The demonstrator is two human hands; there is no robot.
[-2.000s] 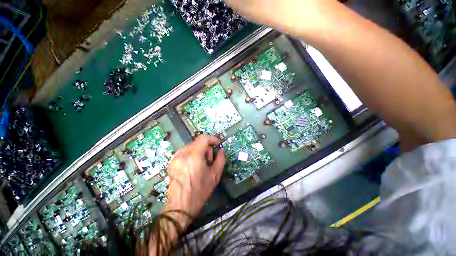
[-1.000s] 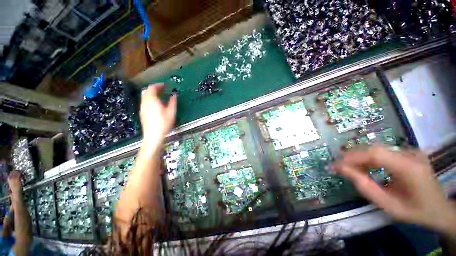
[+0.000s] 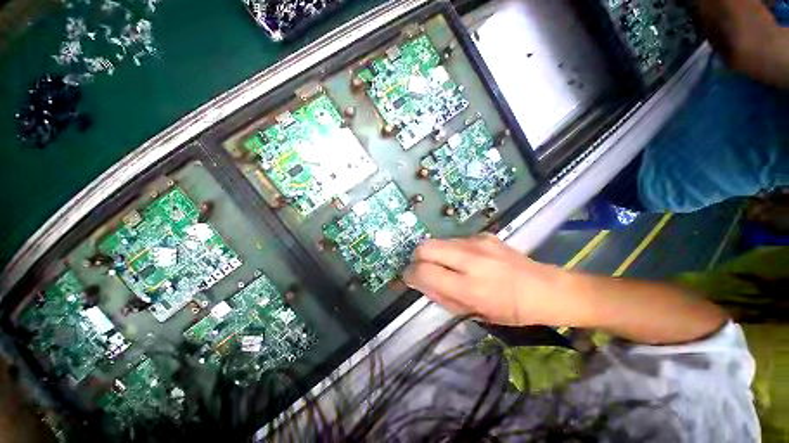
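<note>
My right hand reaches in from the right. Its fingertips are bunched at the lower right edge of a green circuit board in the middle pallet. The fingertips are turned away, so I cannot tell whether they hold a component. Three more green boards sit in this pallet: one with a bright whitish area, one at the top and one at the right. My left hand is out of the picture.
Another pallet with green boards lies at lower left. A pale conveyor rail runs behind. Silvery components and dark components lie on the green mat. A white sheet lies right of the middle pallet. Another person's arm is at upper right.
The view has swung right and closer to the boards. My right hand has moved to the lower board's edge. My left hand, earlier over the mat, has left the picture.
</note>
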